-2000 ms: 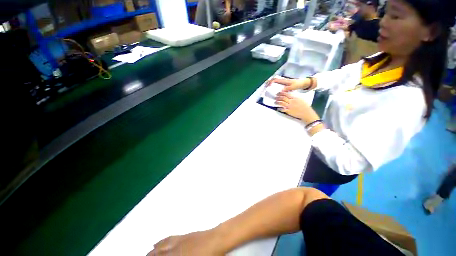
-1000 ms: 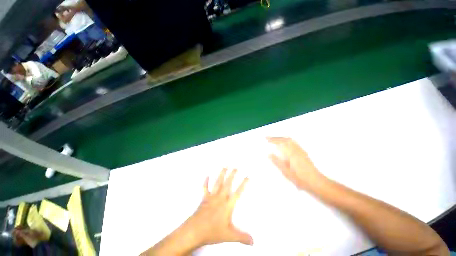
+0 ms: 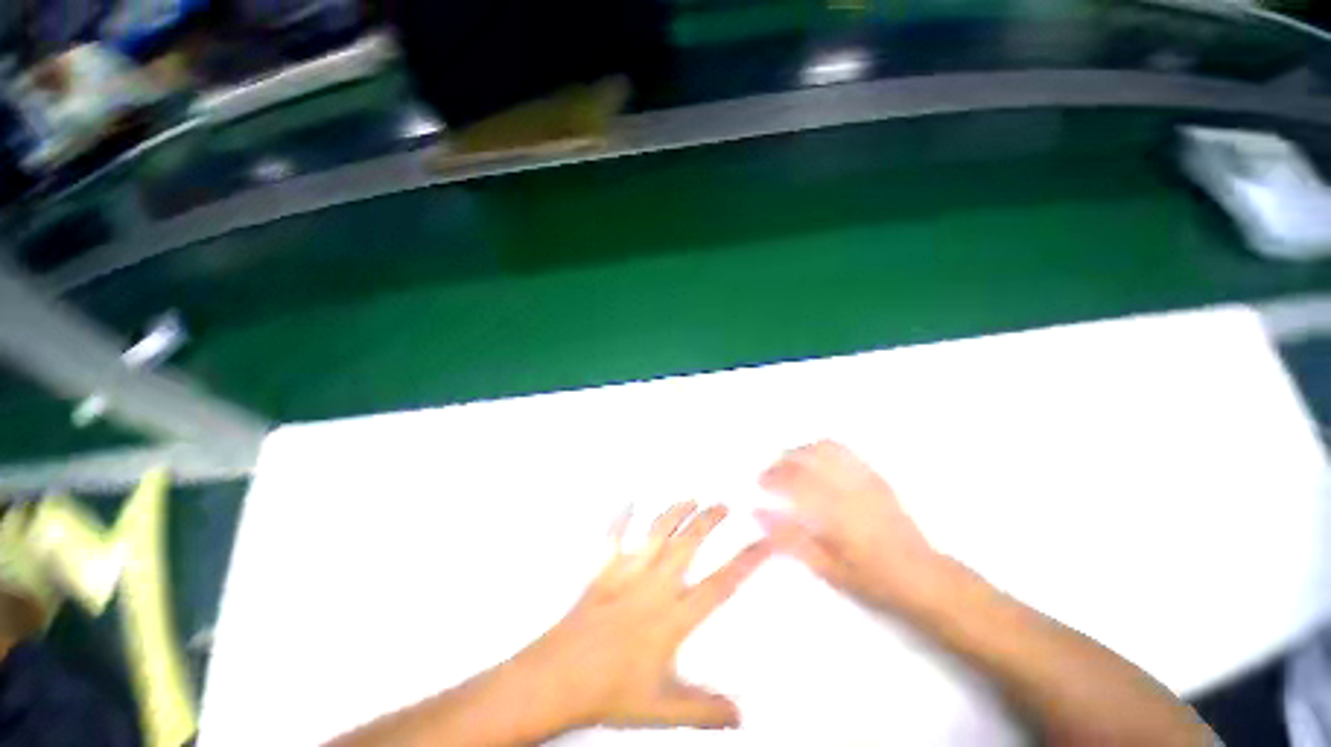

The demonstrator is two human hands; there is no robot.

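Observation:
My left hand (image 3: pixel 635 628) is over the white tabletop (image 3: pixel 438 540), fingers spread, with no object visible in it. My right hand (image 3: pixel 847 518) is just to its right, its fingers slightly curled and blurred, close to the left forefinger. Whether the right hand holds something thin and white cannot be told against the bright surface. The tabletop is overexposed, so any pale bag or sheet under the hands is hidden.
A green conveyor belt (image 3: pixel 818 277) runs behind the tabletop. A white tray (image 3: pixel 1263 190) is on it at the far right. Yellow strips (image 3: pixel 146 613) and part of a person are at the left. A dark panel (image 3: pixel 526 51) stands across the belt. A pale post crosses the left side.
The view has turned from the neighbour to the tabletop and levelled. Over the last second my right hand has come closer to my left. The white tray shows more fully.

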